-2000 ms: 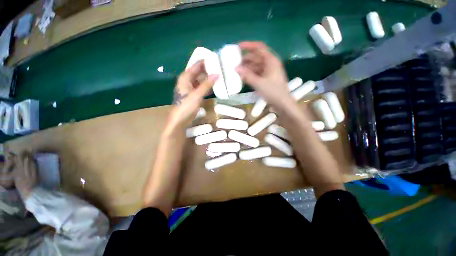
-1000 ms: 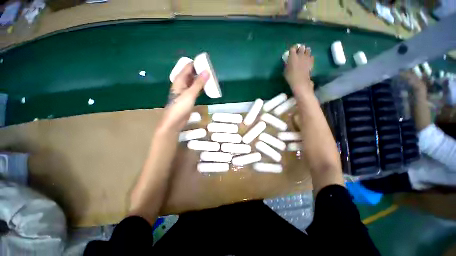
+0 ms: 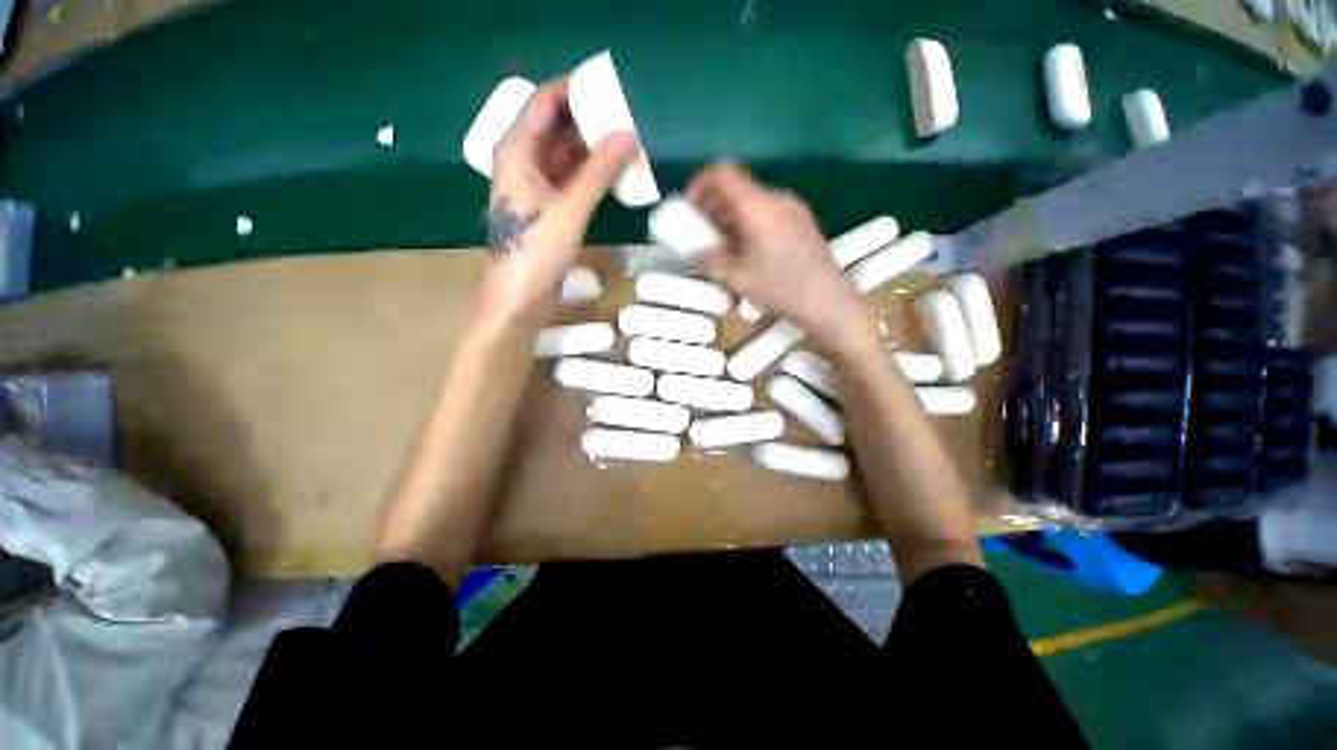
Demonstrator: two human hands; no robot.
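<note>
My left hand (image 3: 550,176) holds a glossy white charging case (image 3: 609,125) between thumb and fingers over the belt. Another rounded white case (image 3: 497,126) shows just left of its fingers; whether the hand also grips it is unclear. My right hand (image 3: 755,235), slightly blurred, holds a white case (image 3: 685,229) close below the left one, apart from it. Several white cases (image 3: 676,356) lie on edge on the brown bench (image 3: 337,410) below my hands, some partly hidden by my right forearm.
The green belt (image 3: 293,103) runs behind the bench, with white cases (image 3: 931,88) at right and small white bits (image 3: 386,135) at left. A slanted metal upright (image 3: 1114,183) stands above film-wrapped black trays (image 3: 1144,366). A person's pale sleeve (image 3: 103,528) is at lower left.
My right hand has moved from the belt at right back toward my left hand and now shows a case in it. My left hand still holds its case. The camera view has shifted.
</note>
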